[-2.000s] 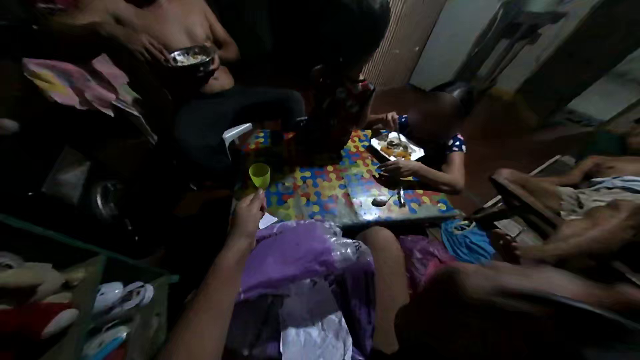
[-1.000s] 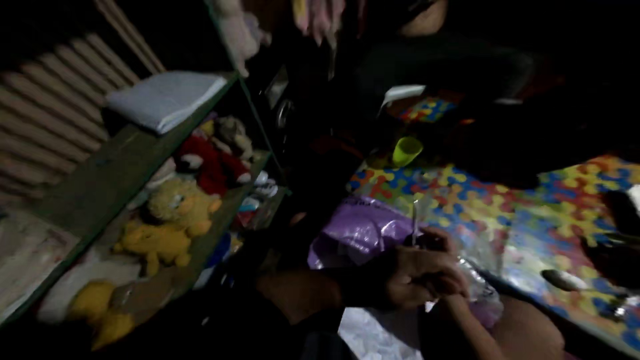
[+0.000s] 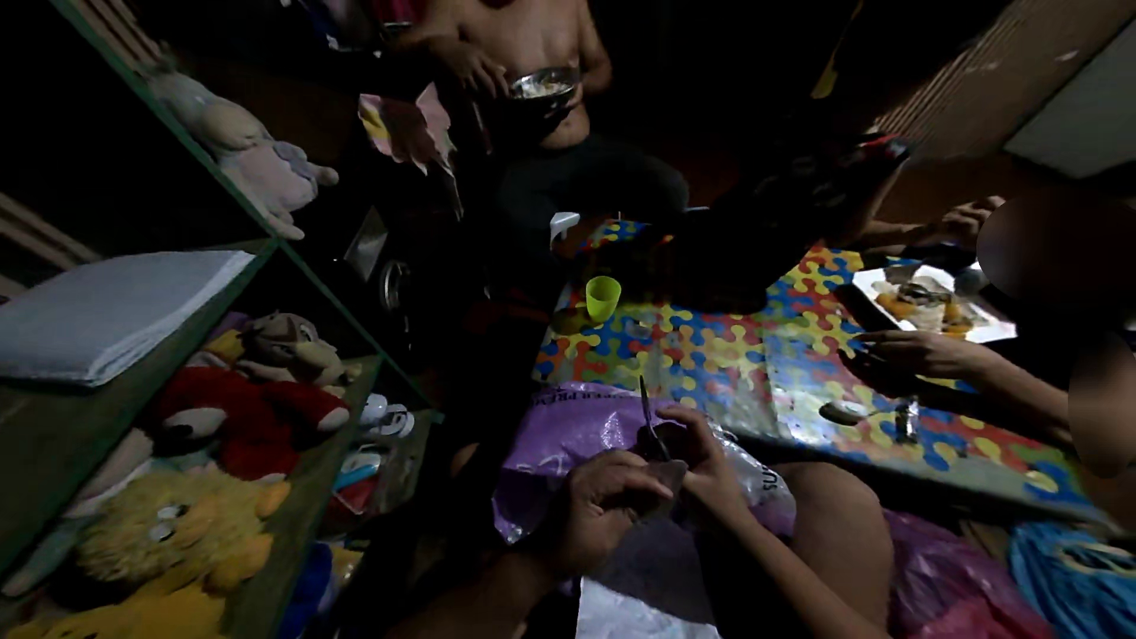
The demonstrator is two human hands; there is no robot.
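Note:
Over a purple plastic bag (image 3: pixel 577 435) on my lap, my two hands are close together. My left hand (image 3: pixel 608 497) pinches a small dark flat piece (image 3: pixel 664 479) between thumb and fingers. In my right hand (image 3: pixel 706 457) are scissors or a similar thin metal tool (image 3: pixel 650 417), its point upward; which tool it is cannot be told in the dim light. Below my hands lies a white sheet or bag (image 3: pixel 639 603). A yellow-green plastic cup (image 3: pixel 603 299) stands upright on the table with the puzzle-pattern cover (image 3: pixel 728 355), beyond my hands.
Shelves with stuffed toys (image 3: pixel 177 524) and a folded white cloth (image 3: pixel 115 311) stand at left. A person across holds a metal bowl (image 3: pixel 543 84). At right, another person's hand (image 3: pixel 923 355) is near a white plate of food (image 3: pixel 932 302). A spoon (image 3: pixel 845 411) lies on the table.
Two seconds ago my left hand was at the yellow-green cup; now the cup stands apart from it and both hands are together over the purple bag. The view has swung left and partly back.

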